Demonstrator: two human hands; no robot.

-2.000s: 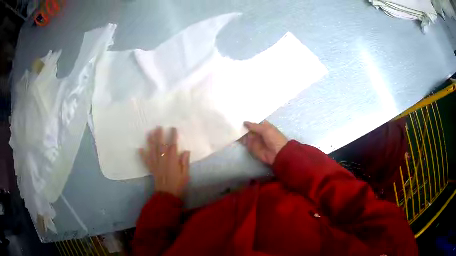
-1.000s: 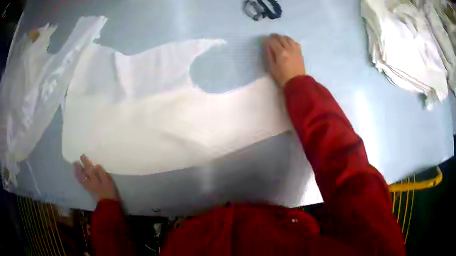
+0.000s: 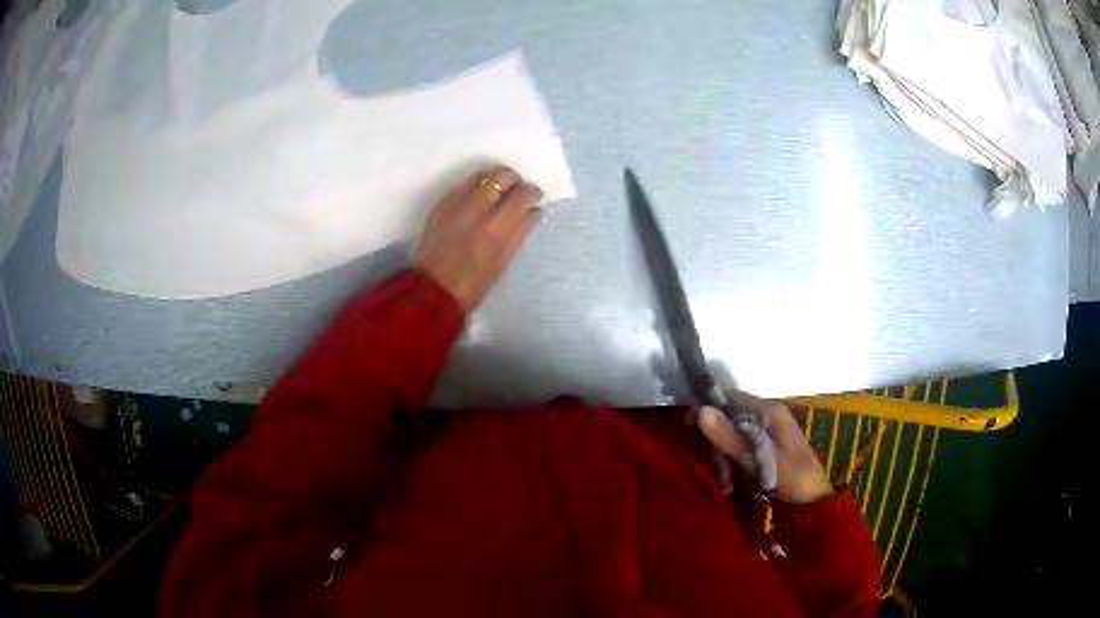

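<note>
A large white garment panel point(image 3: 253, 181) lies flat on the grey-blue table, with a curved cut-out along its far edge. My left hand point(image 3: 477, 229) rests on the panel's near right corner, fingers bent, a ring on one finger; whether it pinches the cloth cannot be told. My right hand point(image 3: 766, 447) holds the tailor's shears point(image 3: 666, 284) by their partly wrapped handles at the table's near edge. The long dark blades look closed and point away from me, to the right of the panel and apart from it.
A stack of white cloth pieces point(image 3: 953, 103) lies at the far right of the table point(image 3: 748, 145). More white cloth point(image 3: 27, 91) lies at the left edge. Yellow wire racks point(image 3: 899, 447) stand below the near edge on both sides.
My right hand has come back from the far side and now holds the shears. My left hand has moved right to the panel's corner. The panel appears further left in view.
</note>
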